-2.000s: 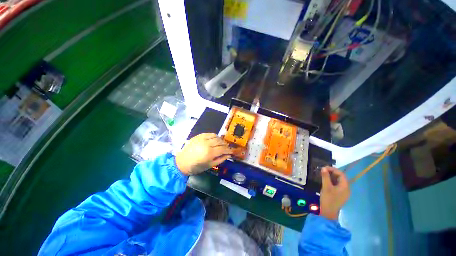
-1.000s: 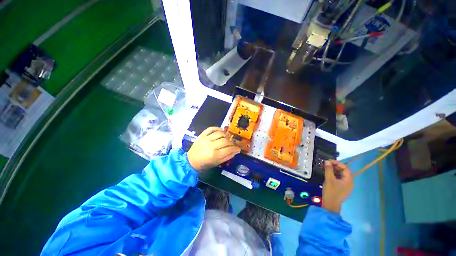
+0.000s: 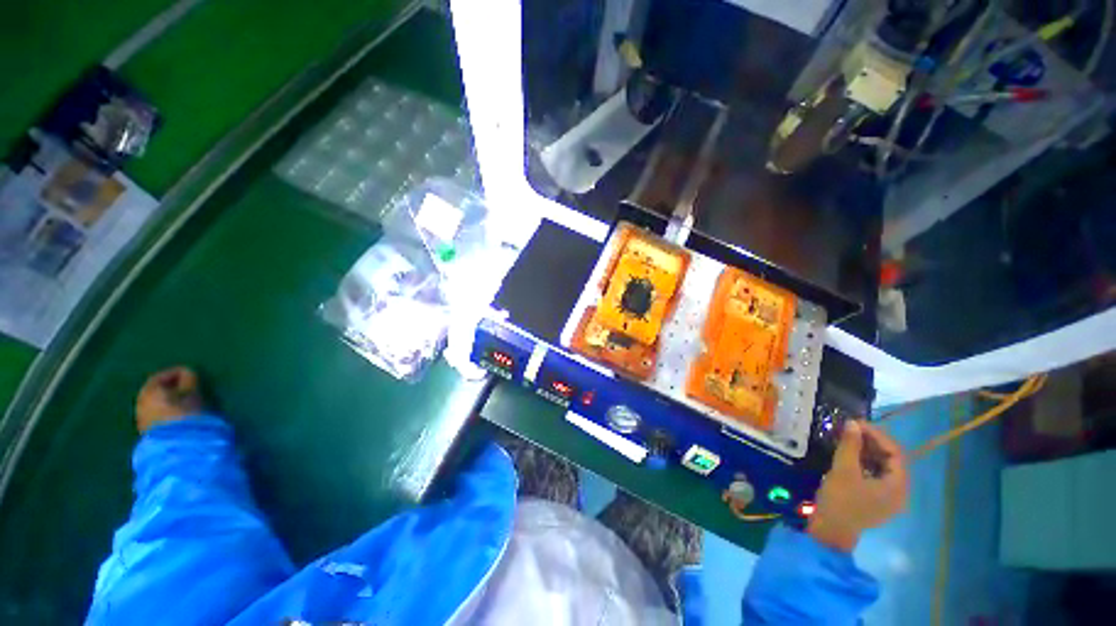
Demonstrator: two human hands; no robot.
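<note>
The left orange fixture (image 3: 616, 330) with a black centre and the right orange fixture (image 3: 744, 349) lie side by side on the silver perforated base plate (image 3: 802, 379). My left hand (image 3: 169, 397) is well away from them, on the green bench at the far left; its fingers look curled and I cannot tell whether it holds anything. My right hand (image 3: 860, 486) is at the small-parts tray (image 3: 833, 416) right of the plate, fingertips bent together at its edge. Whether a small part is between them cannot be seen.
The blue control panel (image 3: 576, 405) has red displays, a gauge and lit buttons. The white hood frame (image 3: 493, 122) surrounds the metal head (image 3: 875, 86) and hoses. Plastic bags (image 3: 389, 306) and a clear grid sheet (image 3: 373, 153) lie left. A yellow cable (image 3: 979, 418) hangs at right.
My left hand has left the left fixture and moved far left onto the bench. My right hand stays at the small-parts tray. The view has shifted, so the machine sits further right.
</note>
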